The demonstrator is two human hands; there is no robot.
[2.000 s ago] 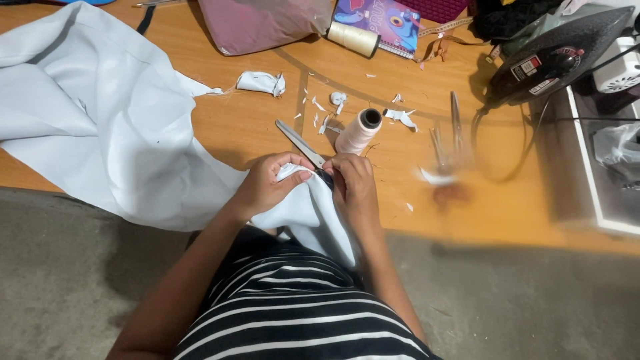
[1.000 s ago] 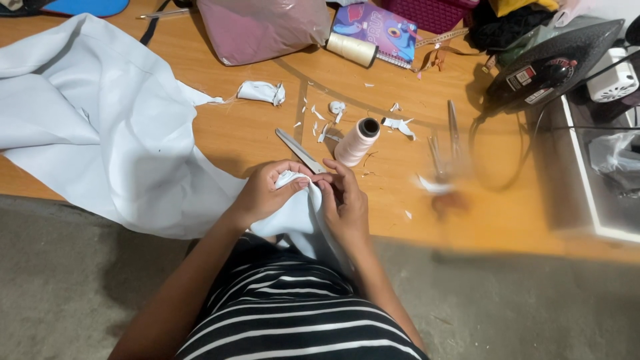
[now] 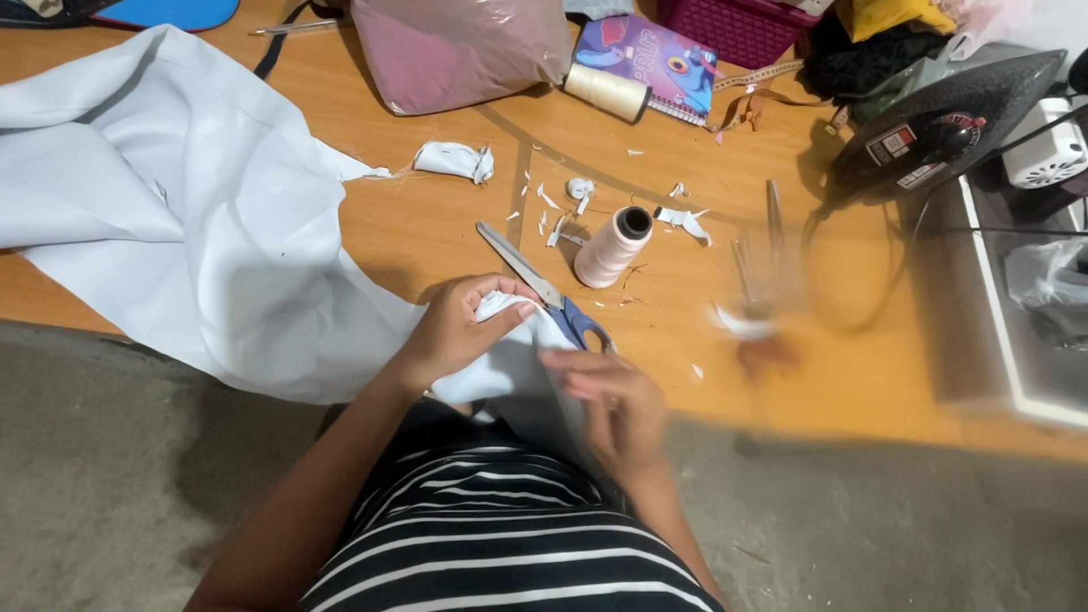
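White fabric (image 3: 246, 255) spreads over the left of the table and hangs over its front edge toward my lap. My left hand (image 3: 463, 327) pinches a gathered edge of it between thumb and fingers. Blurred by motion, my right hand (image 3: 616, 399) is just right of that edge, over the hanging cloth; whether it holds a needle or thread cannot be seen. Scissors with blue handles (image 3: 544, 285) lie just beyond my hands. A cone of pale pink thread (image 3: 614, 246) stands upright behind the scissors' handles.
Fabric scraps (image 3: 684, 223) and a rolled white piece (image 3: 453, 161) lie on the wooden table (image 3: 408, 229). Farther back are a pink bag (image 3: 463, 51), a cream thread cone (image 3: 606, 92), a notebook (image 3: 650, 64) and a measuring tape (image 3: 756, 78). A clothes iron (image 3: 943, 136) stands at the right.
My right hand has moved away from the pinched edge, down and to the right, from beside my left hand. My left hand keeps its hold on the fabric.
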